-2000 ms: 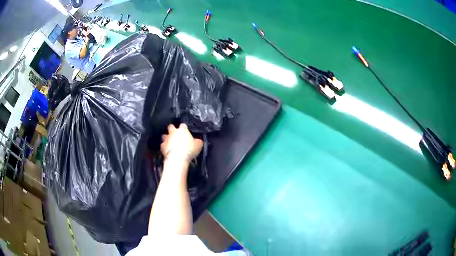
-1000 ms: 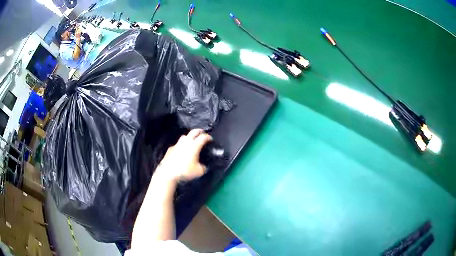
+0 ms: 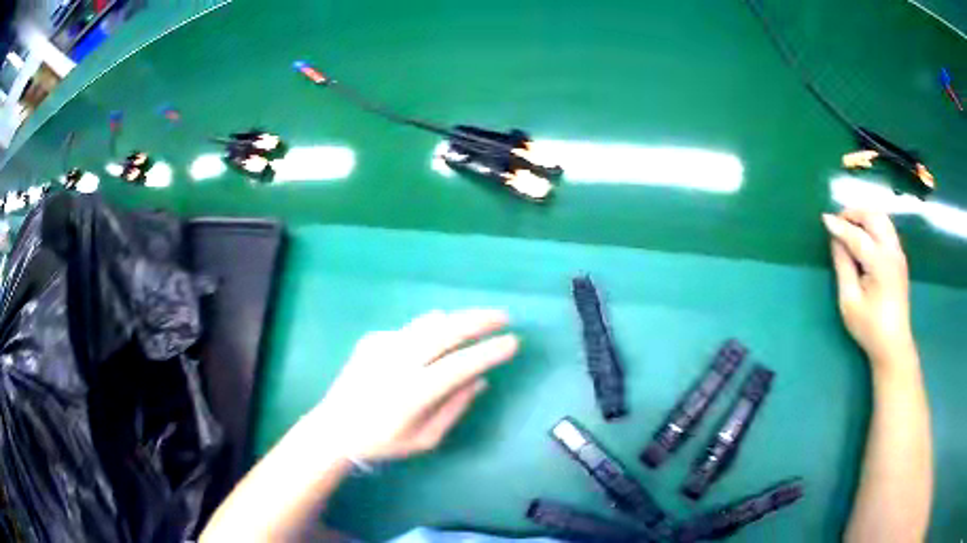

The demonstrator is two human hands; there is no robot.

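Several loose black ribbed housings (image 3: 599,348) lie spread on the light green work surface. My left hand (image 3: 424,382) is over the surface to their left, fingers apart and empty. My right hand (image 3: 872,265) is at the belt edge, thumb and fingers slightly apart, nothing visible in it. Just above it, a cable assembly (image 3: 891,154) lies on the belt with one black housing and a separate copper-coloured contact. Another cable assembly (image 3: 488,149), with two housings side by side and bright tips, lies at upper centre.
A torn black plastic bag (image 3: 64,350) stands at the left on a black tray (image 3: 239,318). More cable assemblies (image 3: 252,152) lie along the dark green belt (image 3: 636,64) towards the left. A blue-and-red cable end (image 3: 951,88) shows at the far right.
The view has turned right, away from the bag. My left hand has left the bag's opening and let go of the black housings. Loose housings now show spread in front; my right hand has come into view.
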